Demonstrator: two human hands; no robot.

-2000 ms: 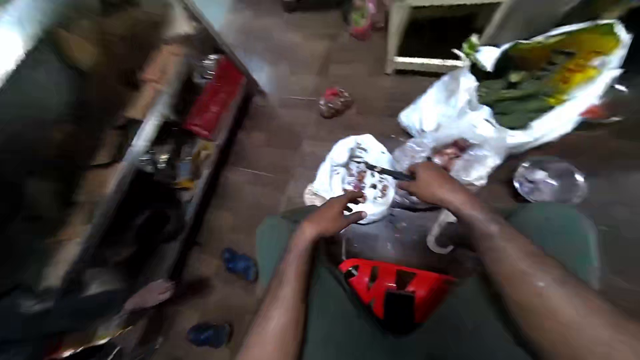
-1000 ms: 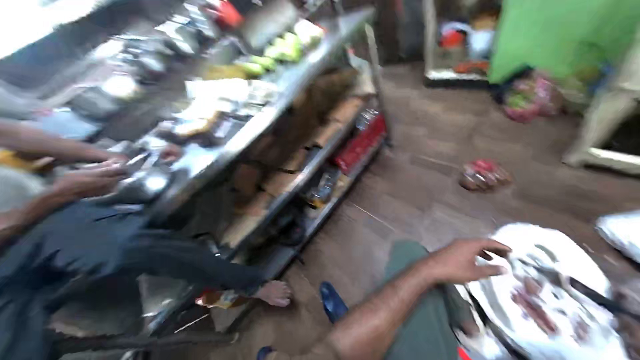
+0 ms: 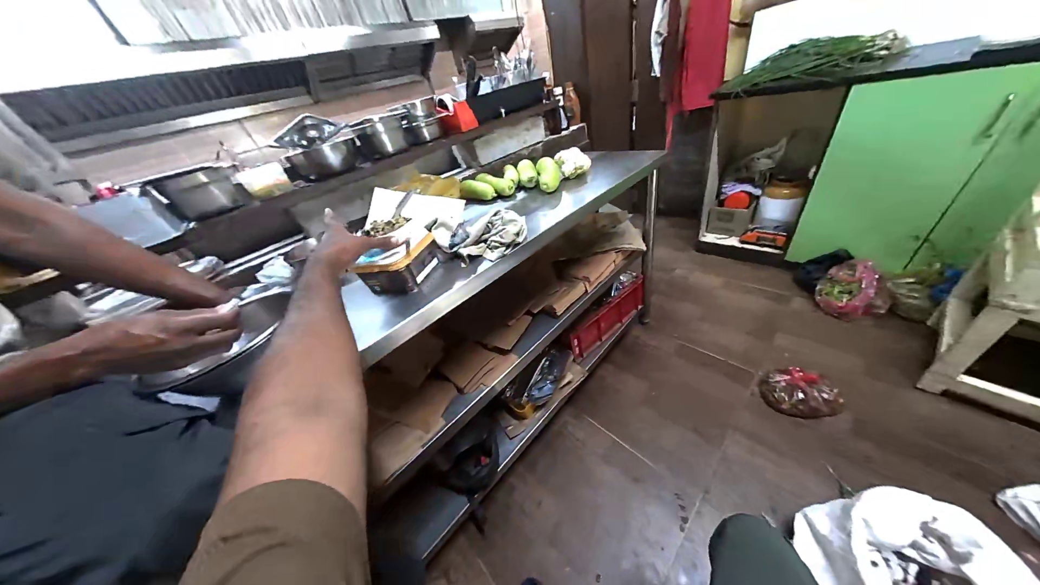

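Note:
From the bottom, my left arm in an olive sleeve stretches to the steel table (image 3: 601, 175). My left hand (image 3: 345, 244) is at the near left rim of a rectangular tub (image 3: 398, 272), fingers apart, nothing seen held; whether it touches the tub cannot be told. Dark bits and a utensil handle show at the tub's top, beside white paper (image 3: 431, 210). A crumpled cloth (image 3: 491, 234) lies to its right. My right hand is out of view. At the lower right, a white plastic bag (image 3: 910, 520) with dark pieces lies beside my knee.
At left, a co-worker's hands (image 3: 175, 333) are over a steel bowl (image 3: 260, 313), close to my forearm. Green gourds (image 3: 528, 173) and a cauliflower (image 3: 573, 162) lie farther along the table. Cardboard (image 3: 479, 366) fills the shelf below. A tied plastic bag (image 3: 800, 392) sits on the floor.
The view has swung left. My left hand has moved from the white bag to the tub on the table. My right hand, seen earlier with a knife, has left the view.

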